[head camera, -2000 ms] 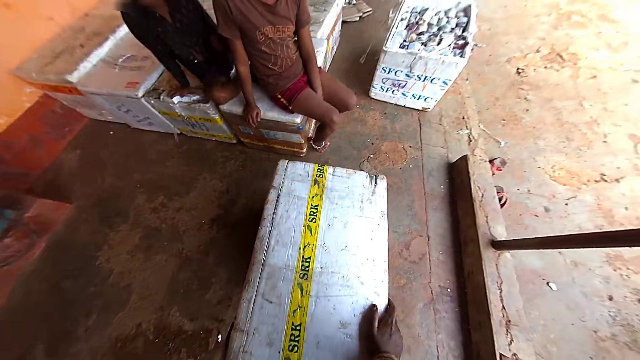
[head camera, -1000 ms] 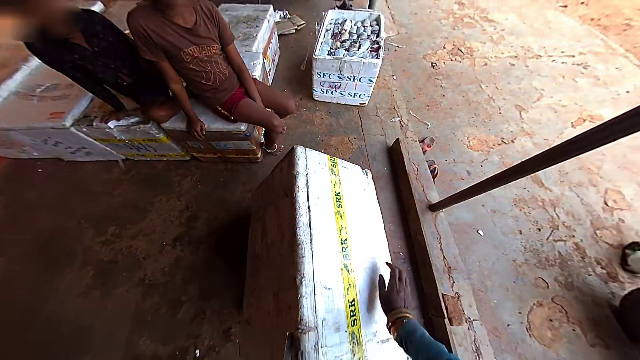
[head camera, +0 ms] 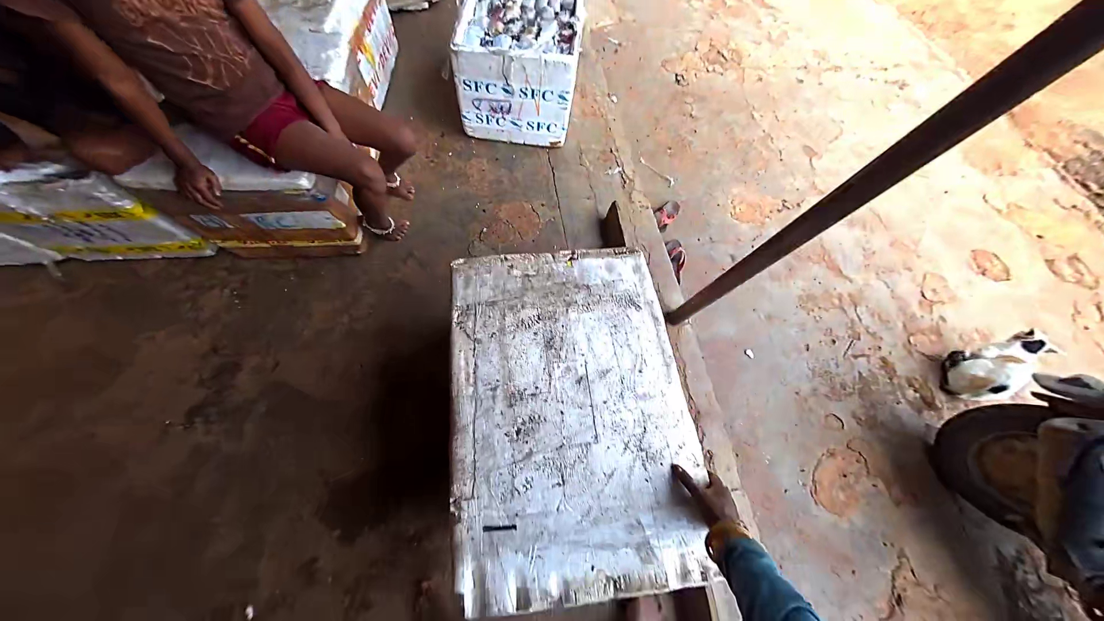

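A large white foam box (head camera: 569,414), scuffed and dirty, stands in front of me with a broad face turned up. My right hand (head camera: 709,500), with a bangle and a blue-green sleeve, rests on that face near its right edge, its fingers spread, not closed around anything. My left hand is out of the frame. The box lies close along a low concrete ledge (head camera: 699,379) on its right.
Two people (head camera: 198,78) sit on taped boxes (head camera: 285,226) at upper left. Beyond stands an open foam box (head camera: 517,95) full of small pale and dark items. A slanting metal pole (head camera: 871,164) meets the ledge. Sandals (head camera: 675,257), a cat (head camera: 992,366) and a wheel (head camera: 992,466) are at right.
The large box has been turned: the face with yellow tape was up before, and a plain scuffed face is up now. My right hand is still on it. The view has shifted.
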